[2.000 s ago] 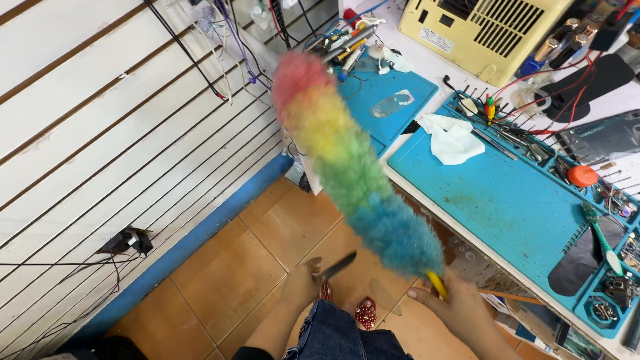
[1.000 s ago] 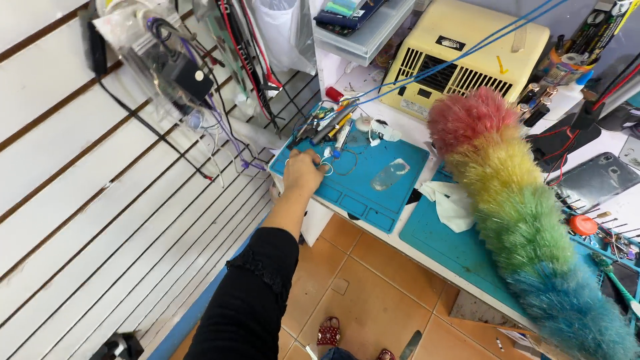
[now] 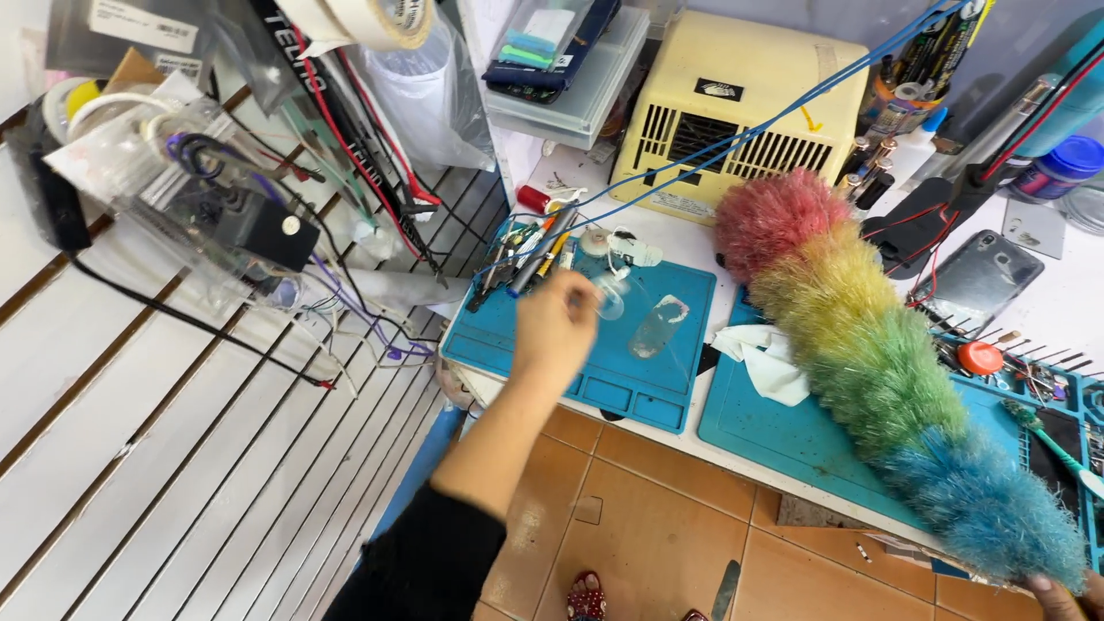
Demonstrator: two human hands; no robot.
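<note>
My left hand point(image 3: 556, 332), blurred, hovers over the left blue work mat point(image 3: 483, 338), its fingers bent beside a clear, rounded plastic piece point(image 3: 609, 297). Whether they grip it is unclear. Pens and tools point(image 3: 539, 259) lie just beyond the hand. A clear phone case point(image 3: 658, 326) lies flat to its right. At the lower right edge, my right hand point(image 3: 1056, 599) is partly cut off, its fingers closed at the blue end of a rainbow-coloured fluffy duster point(image 3: 897, 371). The duster slants across the right blue mat point(image 3: 776, 440), its pink end by the cream appliance point(image 3: 742, 103).
A white cloth point(image 3: 768, 362) lies left of the duster. Beyond the duster are a phone point(image 3: 983, 276) and a round red item point(image 3: 981, 357). Blue cables point(image 3: 733, 142) cross above the bench. Bagged cables point(image 3: 259, 224) hang on the slatted wall point(image 3: 155, 414) at left.
My left hand has moved from low over the floor to the left mat. The duster, upright across the floor view earlier, now slants over the bench. The view has shifted strongly toward the bench.
</note>
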